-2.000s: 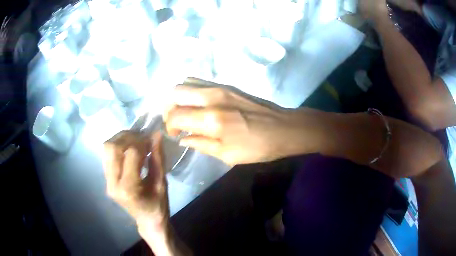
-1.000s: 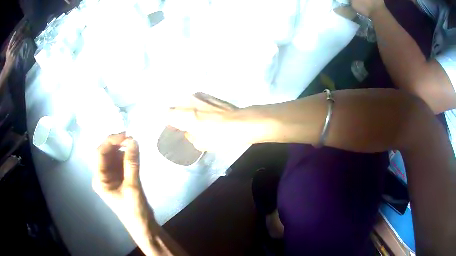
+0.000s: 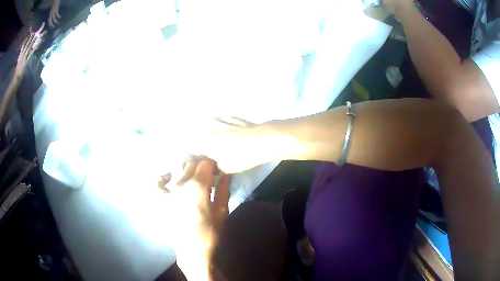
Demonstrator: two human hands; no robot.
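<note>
My left hand [image 3: 200,189] is at the table's near edge with its fingers curled and touching or overlapping my right hand [image 3: 227,145]. My right hand reaches in from the right, a metal bangle at its wrist. Strong glare washes out both hands' fingers and whatever lies between them, so I cannot tell what either holds. A bit of clear, crinkled film [image 3: 241,193] shows just right of my left fingers. A white cup [image 3: 67,163] lies on the white table [image 3: 109,241] at the left.
More white cups merge in the glare across the back of the table [image 3: 170,32]. Another person's forearm [image 3: 438,71] reaches in at the upper right. Other people's hands [image 3: 33,46] show at the upper left. A purple-clothed leg [image 3: 367,219] is below my right forearm.
My left hand has moved right and met my right hand. The grey cup opening seen under my right hand one second ago no longer shows. Glare around the hands is stronger.
</note>
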